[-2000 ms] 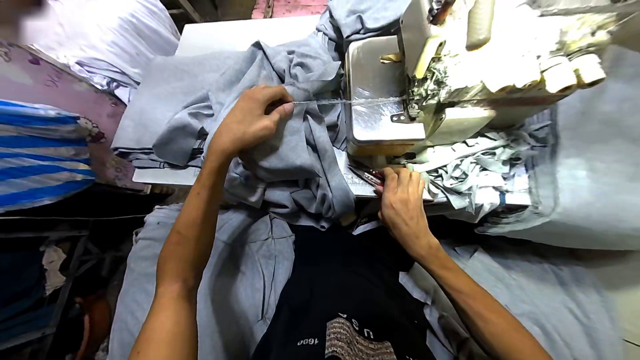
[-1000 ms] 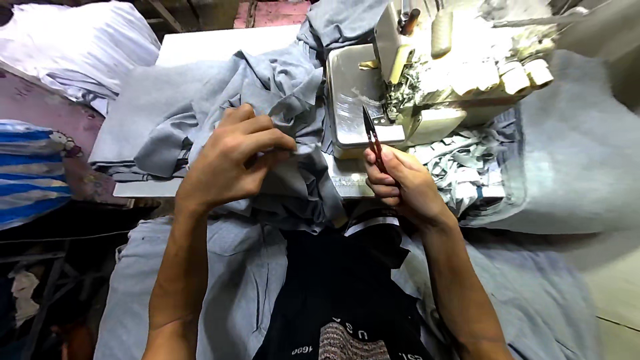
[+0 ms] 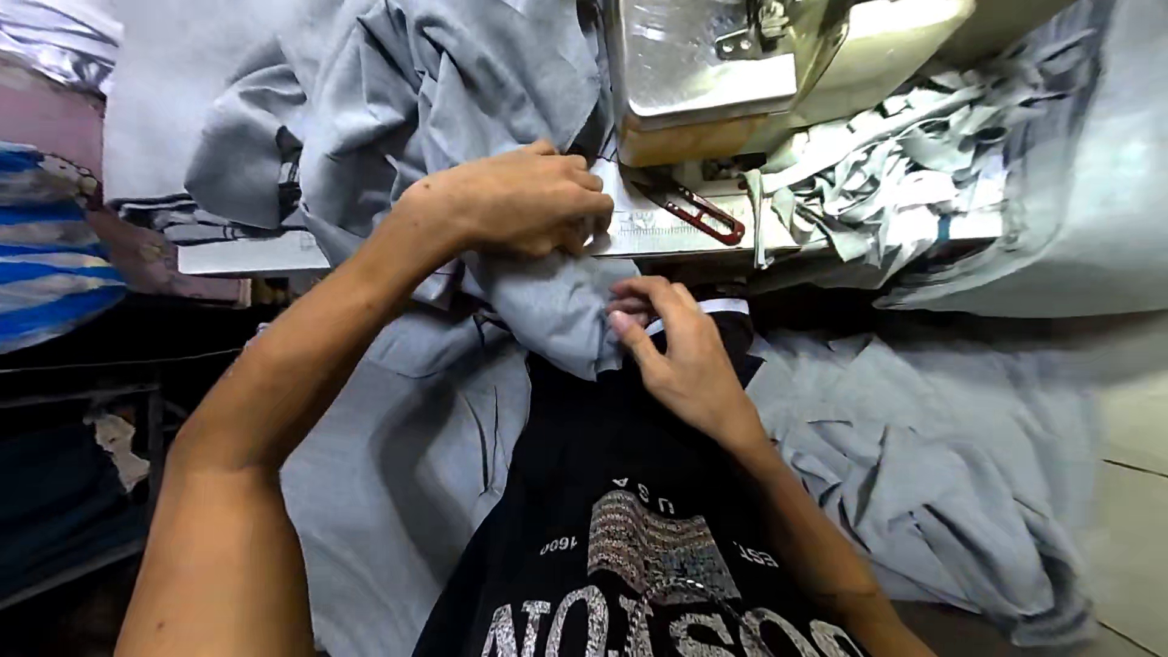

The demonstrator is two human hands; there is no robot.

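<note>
Grey fabric (image 3: 547, 306) hangs over the table's front edge, bunched toward my lap. My left hand (image 3: 525, 201) grips its upper part near that edge, fingers curled downward. At the fabric's right side is my right hand (image 3: 675, 351), fingers bent and the thumb against or close to the cloth; whether it pinches the cloth is unclear. Thread snips with red handles (image 3: 707, 219) lie on the table between the sewing machine and its front edge. The overlock sewing machine's metal plate (image 3: 684, 73) stands just behind them.
Grey fabric scraps (image 3: 867, 173) are heaped right of the snips, some over the edge. A larger pile of grey cloth (image 3: 365, 100) covers the table at left. More grey cloth (image 3: 912, 456) lies at lower right, and blue-and-white striped cloth (image 3: 50, 246) hangs at far left.
The snips, held in my right hand one second ago, now lie on the table. Both hands have moved to the grey fabric at the table's front edge. The view has shifted closer.
</note>
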